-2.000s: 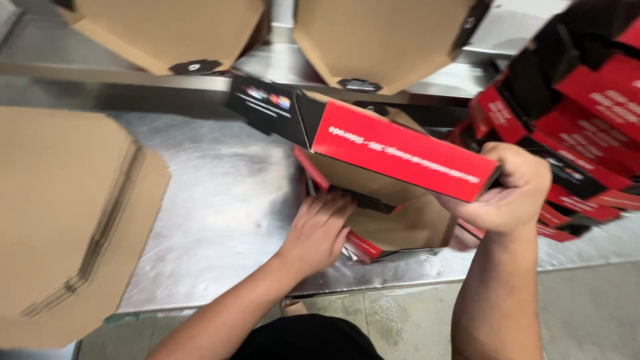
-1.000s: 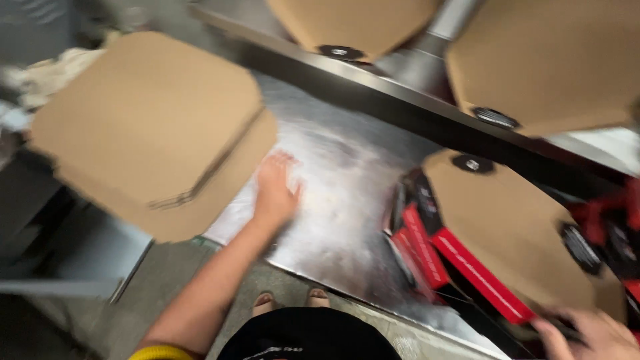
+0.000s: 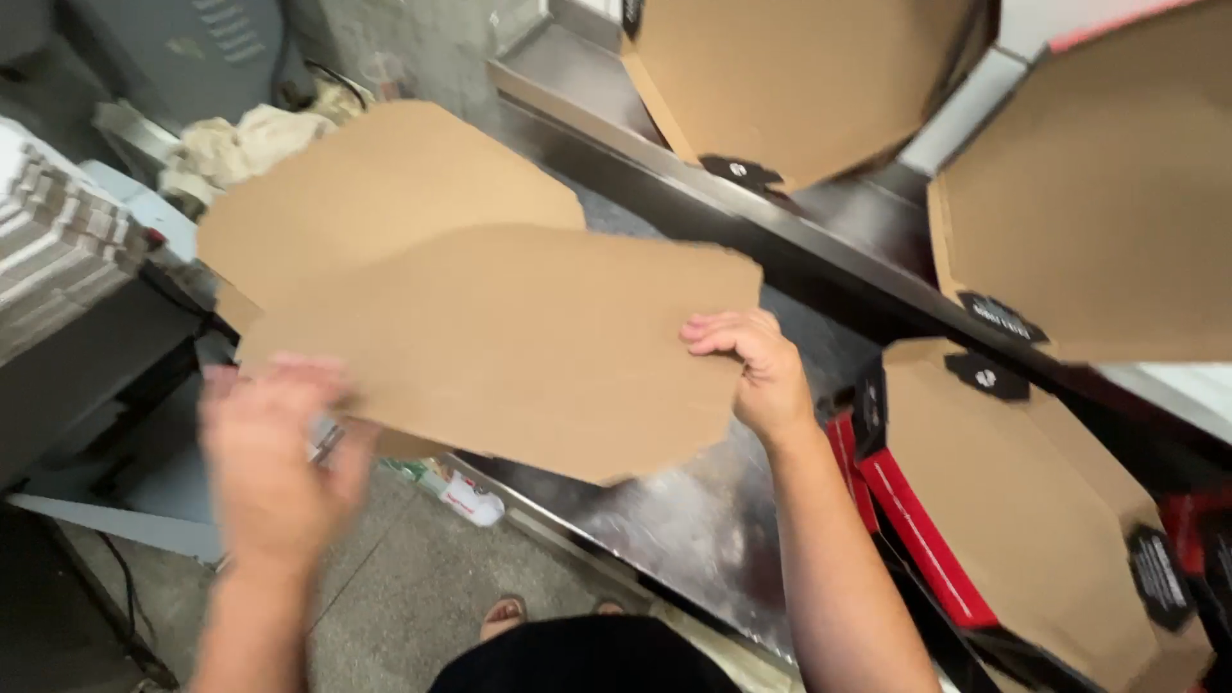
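Observation:
A flat cardboard pizza box blank (image 3: 520,346) is raised at a tilt over the steel table (image 3: 674,520). My right hand (image 3: 760,361) grips its right edge, fingers on top. My left hand (image 3: 279,433), blurred, is by its lower left corner with the fingers apart; whether it touches the board I cannot tell. Behind lies another flat cardboard blank (image 3: 395,192), partly covered by the raised one. A folded pizza box with a red and black side (image 3: 924,549) sits open at the right, its brown inside facing up.
Open cardboard boxes (image 3: 799,77) stand on a steel shelf (image 3: 674,164) along the back. At the far left is a stack of folded cardboard (image 3: 58,231), near a crumpled cloth (image 3: 250,144). A grey machine (image 3: 192,58) stands behind. Concrete floor (image 3: 414,577) shows below.
My right hand has let go of the red and black box and moved left to a flat blank, which is now lifted. My left hand has moved to the left. The view has swung left.

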